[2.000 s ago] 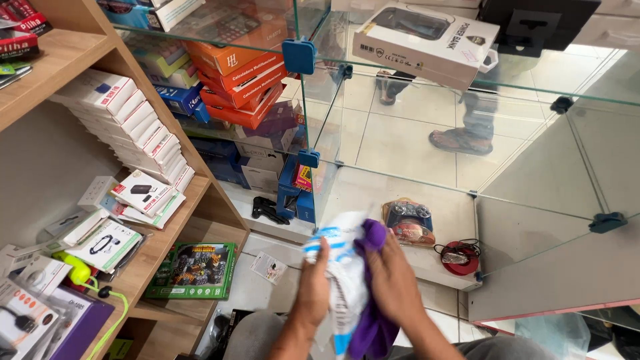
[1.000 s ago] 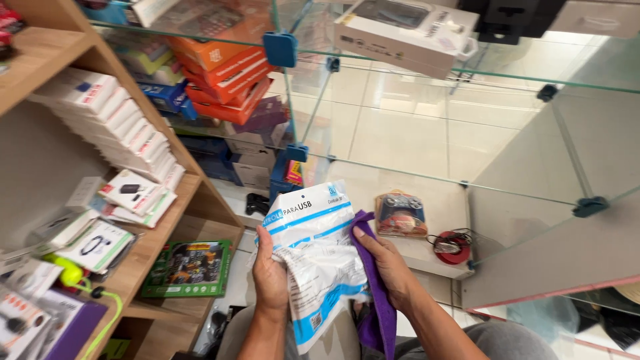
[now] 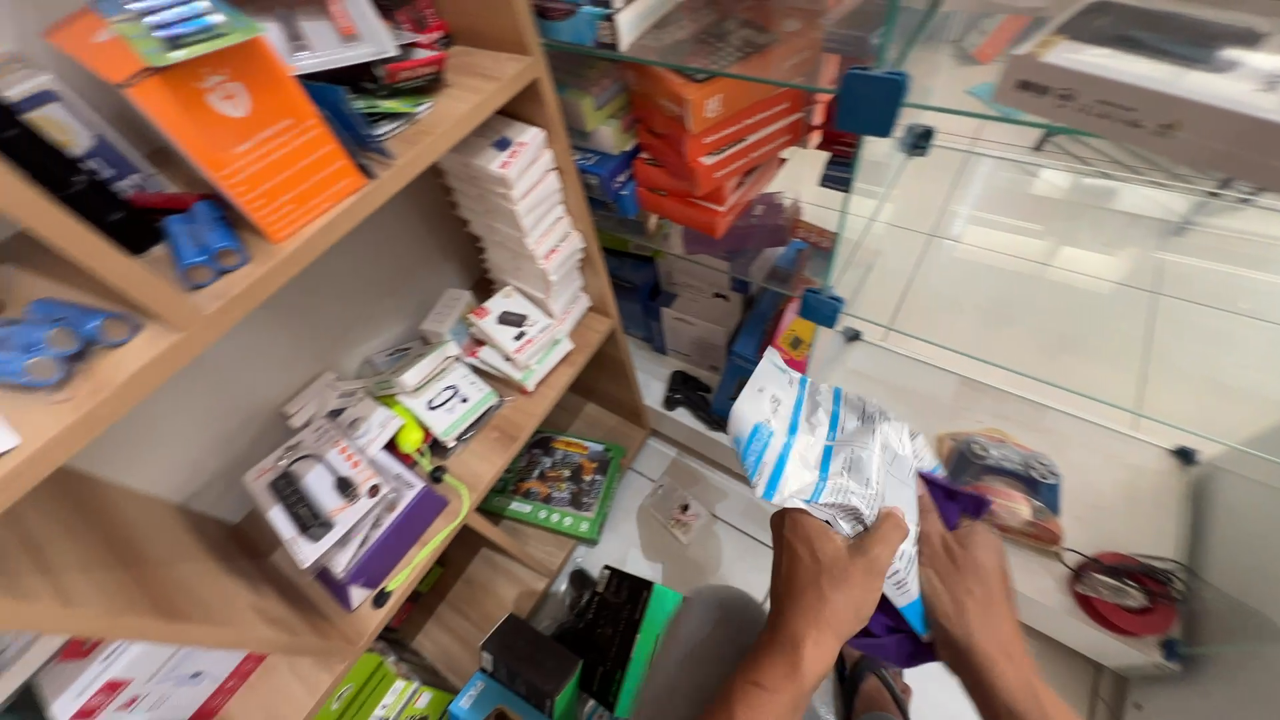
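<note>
A white and blue plastic package with printing is crumpled between my two hands, its upper part tilted to the left. My left hand grips its lower left side, thumb on top. On the other side my right hand is closed around a purple cloth, pressed against the package edge. Some of the cloth hangs below and behind the package. Fingers of both hands are partly hidden.
A wooden shelf unit with small boxes stands at left. Glass shelves joined by blue clips span the right, with orange boxes inside. A blister pack and a red cable coil lie on the white base. Boxes stand low near my leg.
The package, spread wide and facing me one second ago, is now bunched and tilted left between my hands. The view has swung left, showing more of the wooden shelves.
</note>
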